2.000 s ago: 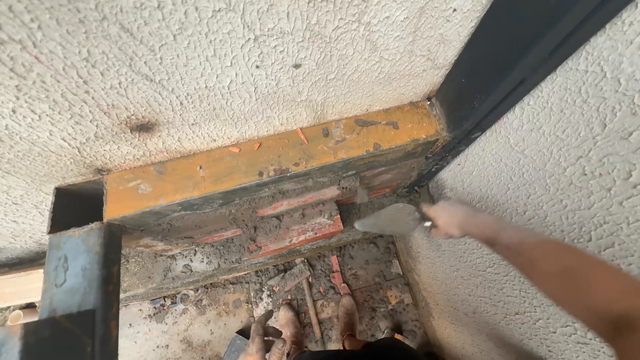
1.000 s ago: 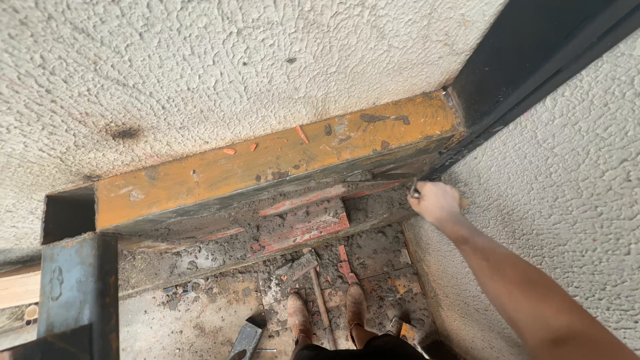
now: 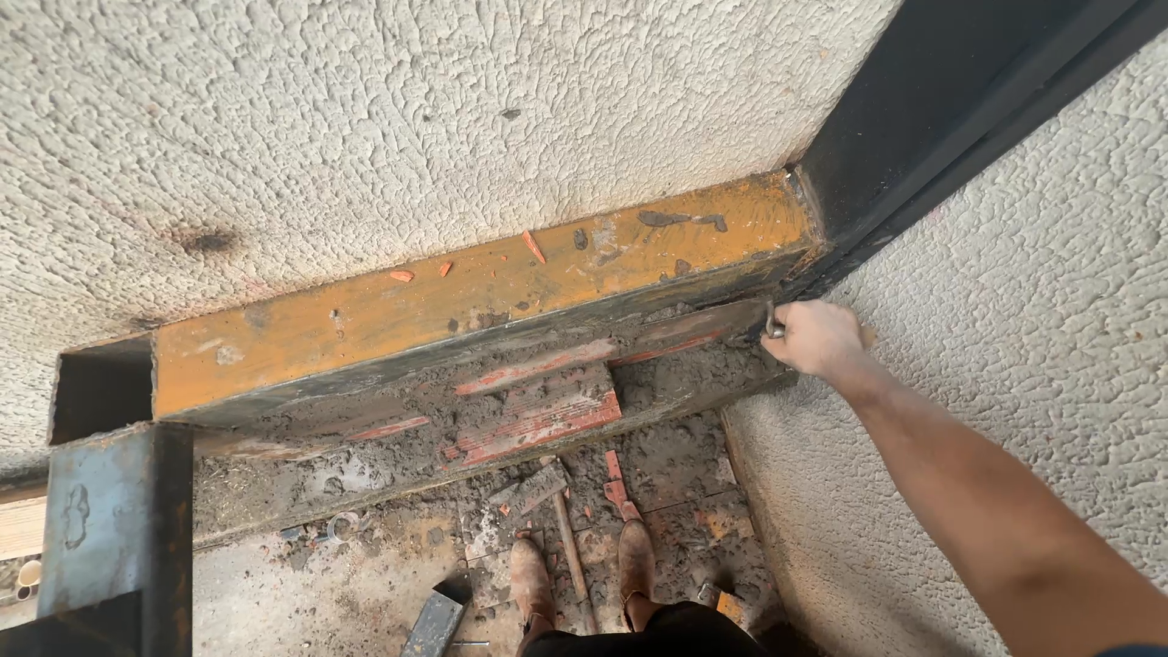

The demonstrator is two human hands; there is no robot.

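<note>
My right hand (image 3: 817,338) is closed around the handle of a trowel at the right end of the brickwork, close to the corner. The trowel's blade (image 3: 716,321) lies almost edge-on under the yellow-painted steel beam (image 3: 474,292), against the mortar. Below the beam, a red brick (image 3: 547,415) smeared with grey mortar sits on the ledge, and wet mortar (image 3: 684,374) covers the ledge to its right. Orange brick chips lie on top of the beam. My left hand is out of view.
A hammer (image 3: 570,538) lies on the debris-strewn floor between my boots (image 3: 636,557). Broken brick (image 3: 616,484) and a short steel tube piece (image 3: 436,620) are nearby. A steel post (image 3: 119,520) stands left; a textured wall (image 3: 1022,274) bounds the right.
My right hand has moved the trowel from above the open ledge to the gap under the beam near the corner. My left hand, visible low in the oldest frame, has left the view.
</note>
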